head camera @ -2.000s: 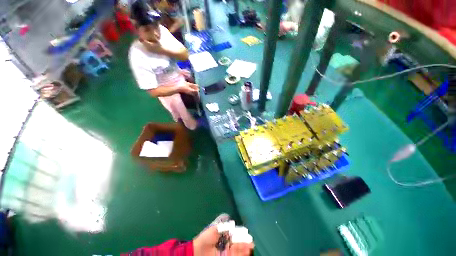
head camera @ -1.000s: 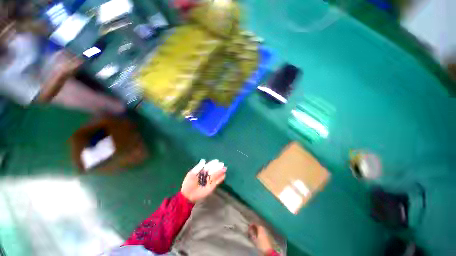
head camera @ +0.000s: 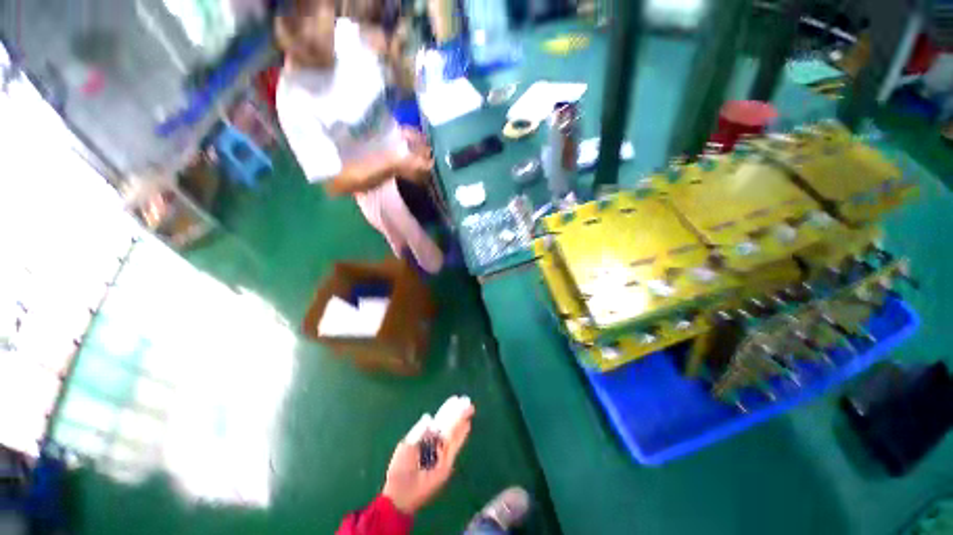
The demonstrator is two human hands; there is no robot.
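My left hand is palm up at the lower middle, left of the bench edge, over the floor. Its fingertips have white coverings. A small pile of dark components lies in its palm. The hand is partly open around them. A red sleeve shows at the wrist. My right hand is not in view.
Yellow PCB assemblies stand stacked in a blue tray on the green bench. A dark case lies right of the tray. A cardboard box stands on the floor. A person is at the bench's far left side.
The view has swung back left and up. The yellow assemblies appear larger and farther right. The cardboard sheet and my right hand have left the picture. My left hand still holds the components.
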